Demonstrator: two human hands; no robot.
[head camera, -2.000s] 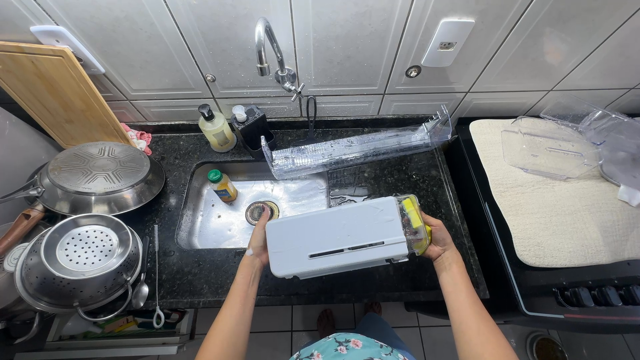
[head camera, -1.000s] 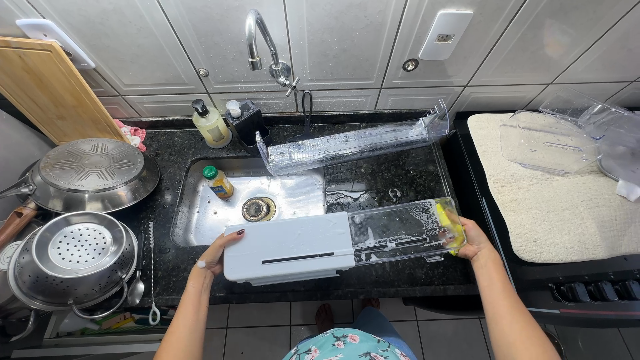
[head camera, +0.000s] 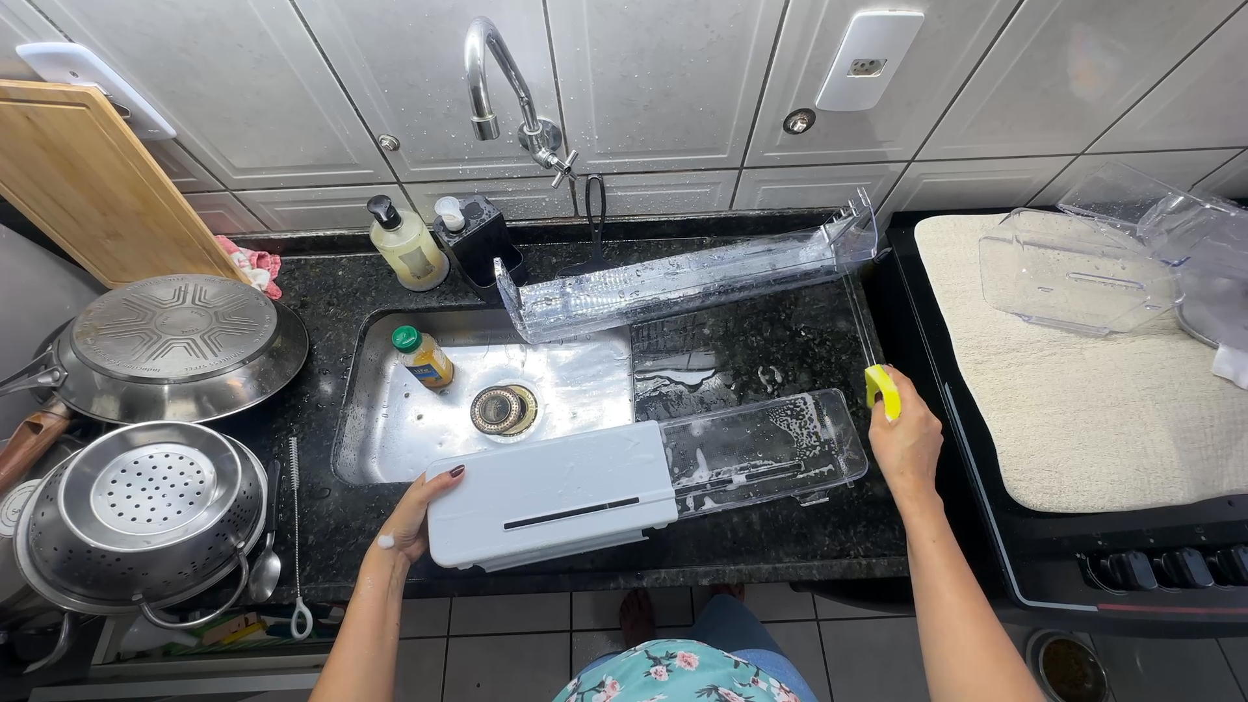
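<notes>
My left hand grips the left end of a pale grey plastic cover, which has a dark slot. From the cover's right side extends a clear plastic tray with soap suds on it. My right hand holds a yellow sponge just right of the tray's end, apart from it. Behind, a long wet clear plastic bin lies across the sink's back edge and the counter. In the steel sink stand a green-capped bottle and, beside it, the round drain strainer.
A chrome faucet rises behind two pump bottles. Left are an upturned pan, a steel colander and a wooden cutting board. Clear plastic parts rest on a cream mat over the stove at right.
My right hand and the sponge have come off the clear tray's end and moved up and right. Two seconds ago the tray was mostly covered by the grey cover; now much of it shows.
</notes>
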